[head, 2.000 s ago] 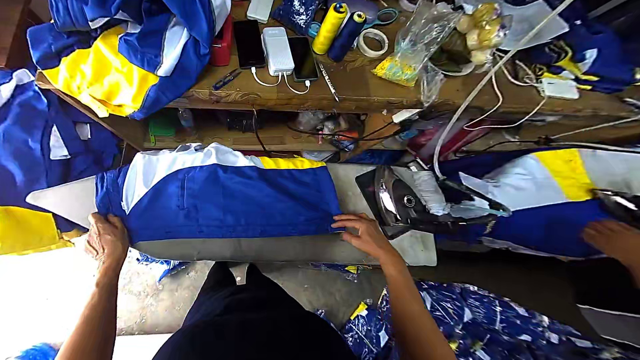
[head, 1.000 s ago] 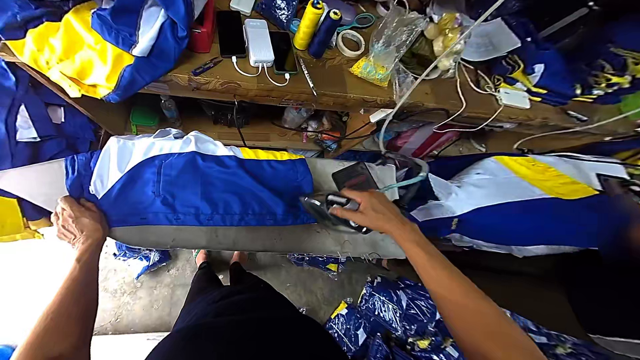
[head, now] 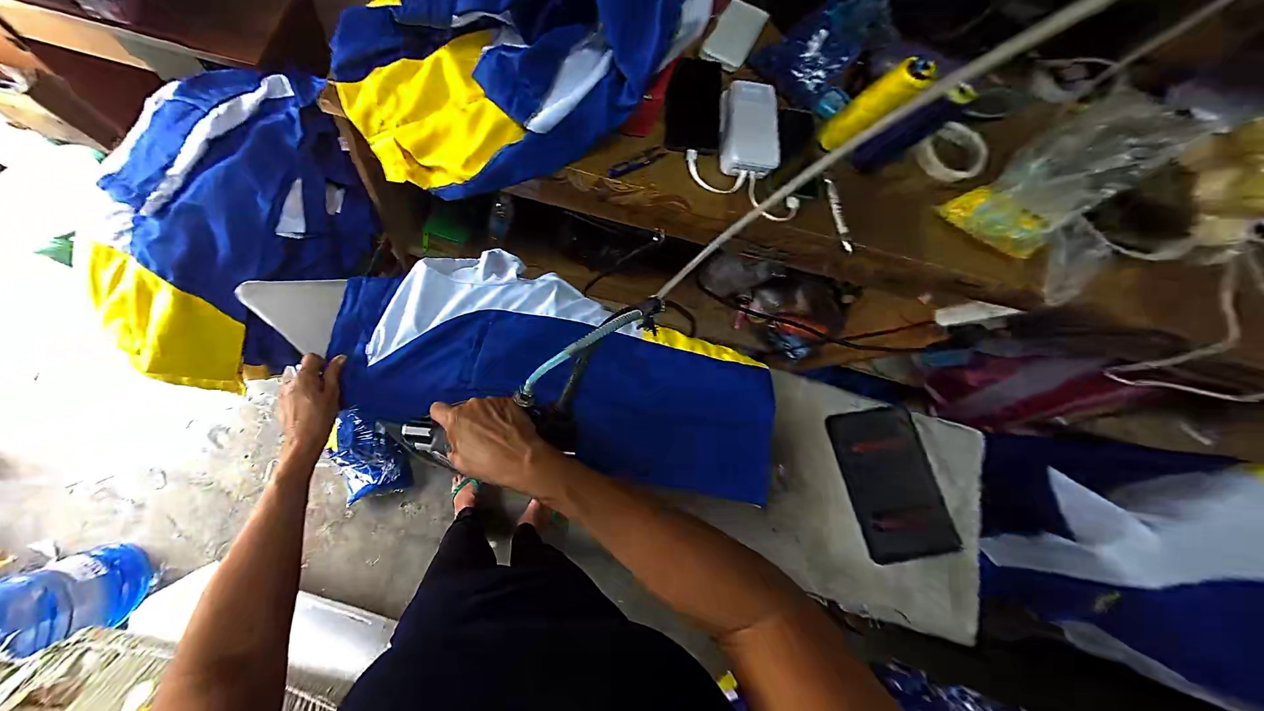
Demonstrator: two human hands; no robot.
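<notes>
A blue, white and yellow garment (head: 671, 405) lies over a narrow ironing board (head: 805, 464), whose pale pointed end shows at the left. My right hand (head: 494, 439) is closed around the handle of a steam iron (head: 427, 437) at the garment's near edge, left of its middle; a hose rises from the iron, and its soleplate is hidden. My left hand (head: 311, 400) pinches the near left corner of the garment, beside the board's tip. A dark iron rest pad (head: 894, 484) lies on the right part of the board with nothing on it.
Behind the board runs a wooden table (head: 632, 212) with a white power bank (head: 750, 128), phones, a yellow thread cone (head: 877, 102), a tape roll (head: 951, 152) and a plastic bag (head: 1066, 178). More garments (head: 237, 207) hang at the left. A light pole (head: 869, 148) slants overhead. Another garment (head: 1155, 533) lies right.
My right hand was beside the iron at first, then gripped it near the garment's right end; now both are toward the left. The left hand stays at the garment's left end. The view has shifted left.
</notes>
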